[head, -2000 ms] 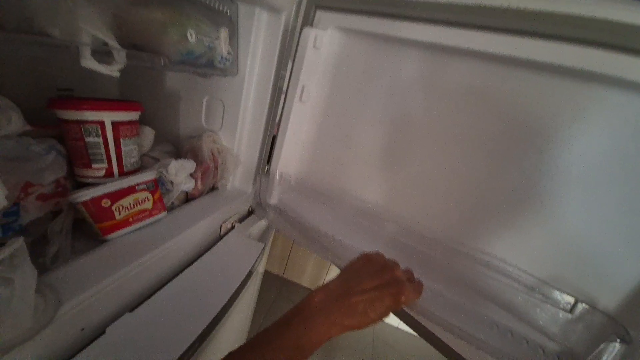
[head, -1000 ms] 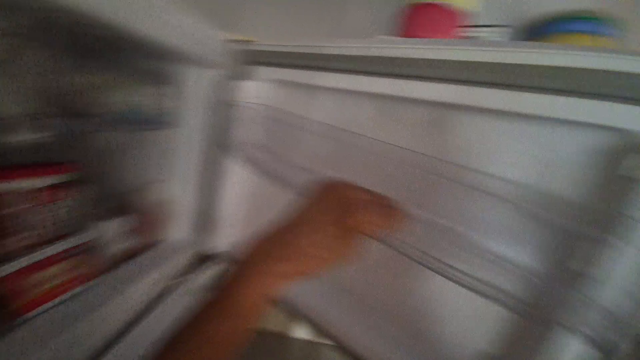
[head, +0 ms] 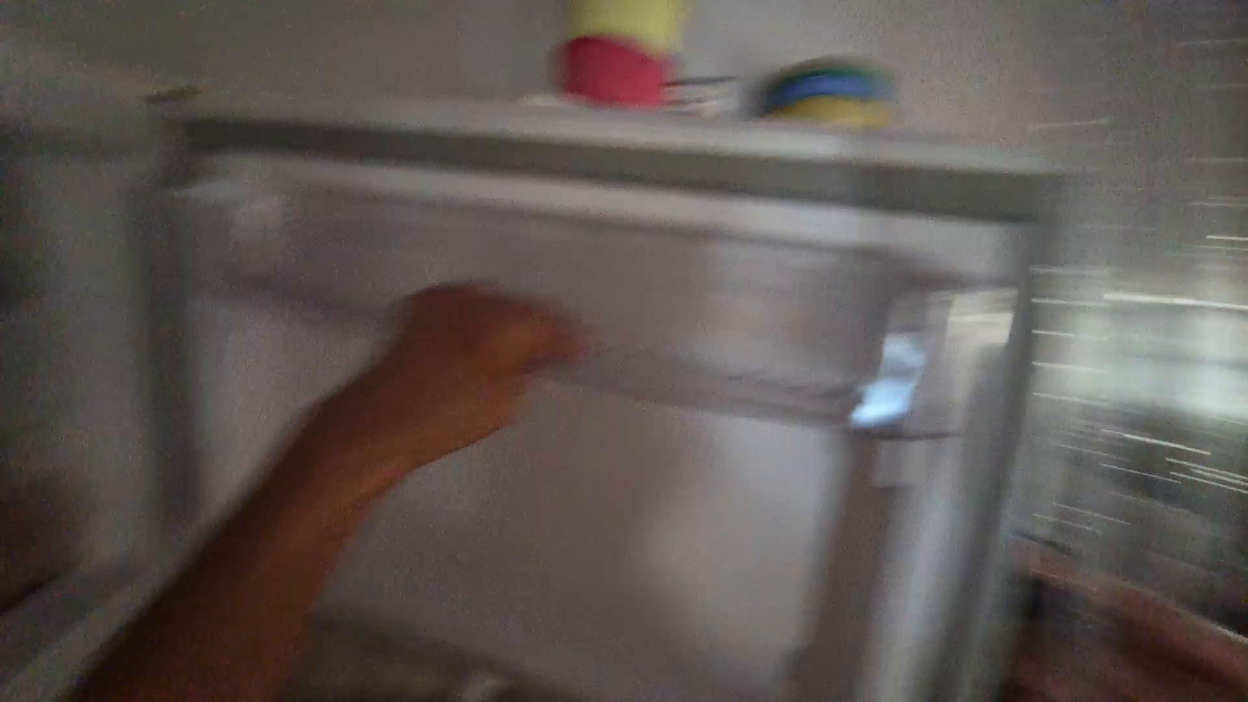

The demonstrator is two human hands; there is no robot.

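My left hand reaches in from the lower left, with its fingers curled at the lower edge of a clear plastic door shelf. Blur hides the fingertips, but the hand appears closed on that edge. The shelf runs across the upper part of the white inner side of an open fridge door. A bright bluish patch shows at the shelf's right end. My right hand cannot be made out.
Beyond the door's top edge are a red and yellow object and a rounded blue and yellow one. The fridge body stands at the left. A blurred reddish-brown shape lies at the lower right.
The view has swung strongly over to the door. The food tubs seen inside the fridge at the left are no longer visible. My left hand stays at the door shelf.
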